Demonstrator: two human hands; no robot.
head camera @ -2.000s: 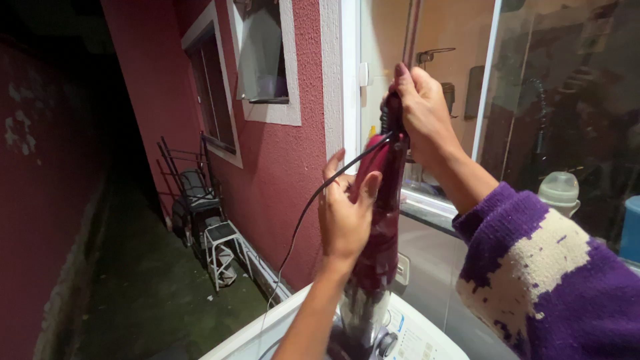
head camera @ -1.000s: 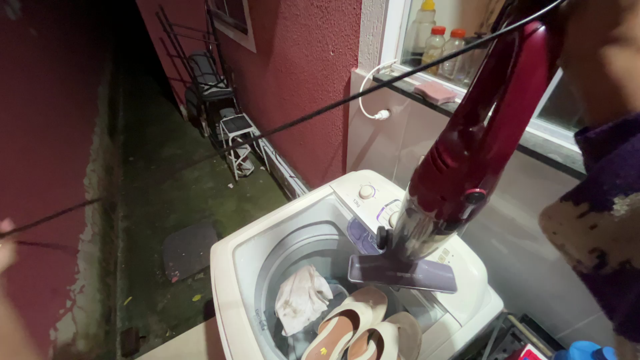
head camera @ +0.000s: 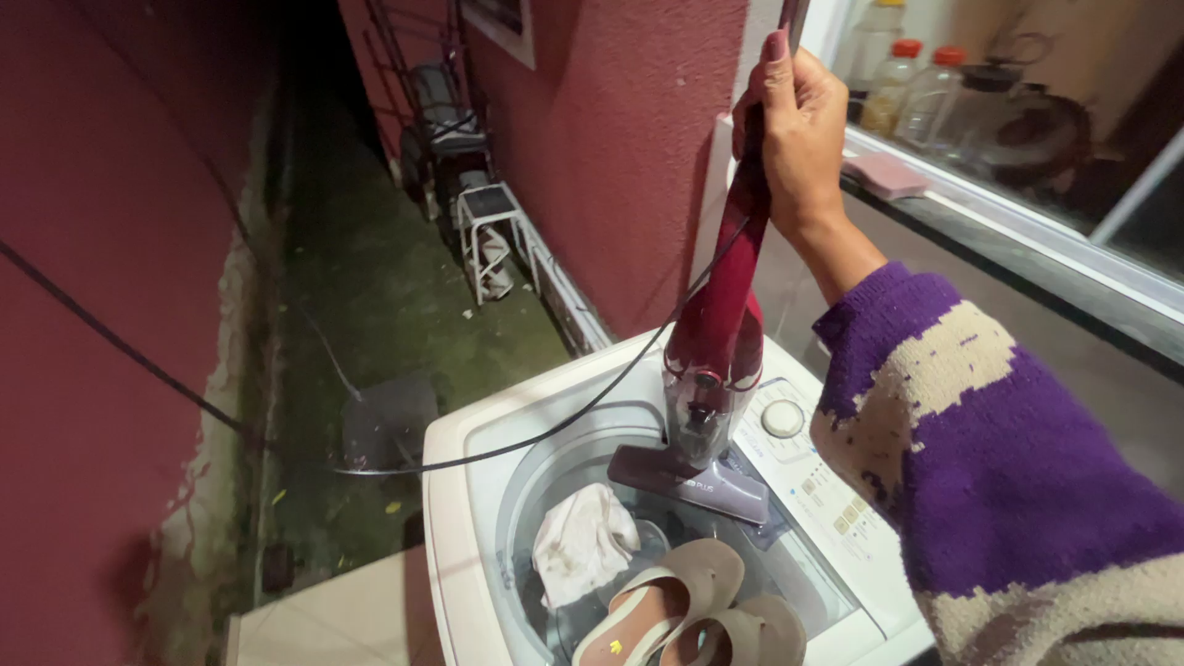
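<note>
My right hand [head camera: 801,129] grips the upper handle of a red stick vacuum cleaner [head camera: 717,319], which stands nearly upright over a white top-loading washing machine [head camera: 453,518]. Its dark floor nozzle [head camera: 689,483] is over the machine's lid, beside the control panel. A black power cord [head camera: 564,427] loops from the vacuum across the machine to the left. A white cloth [head camera: 585,544] and a pair of sandals [head camera: 661,601] lie on or under the clear lid; which, I cannot tell. My left hand is out of view.
Bottles [head camera: 928,97] stand behind the window at right, with a pink sponge [head camera: 885,176] on its sill. A step stool [head camera: 490,208] and stacked chairs [head camera: 453,129] are along the red wall. A dark drain cover or mat [head camera: 388,421] lies on the ground.
Two seconds ago both hands were at the vacuum; my left hand has since left it and gone out of view. The cord now hangs in a loop over the machine. The view has tilted down.
</note>
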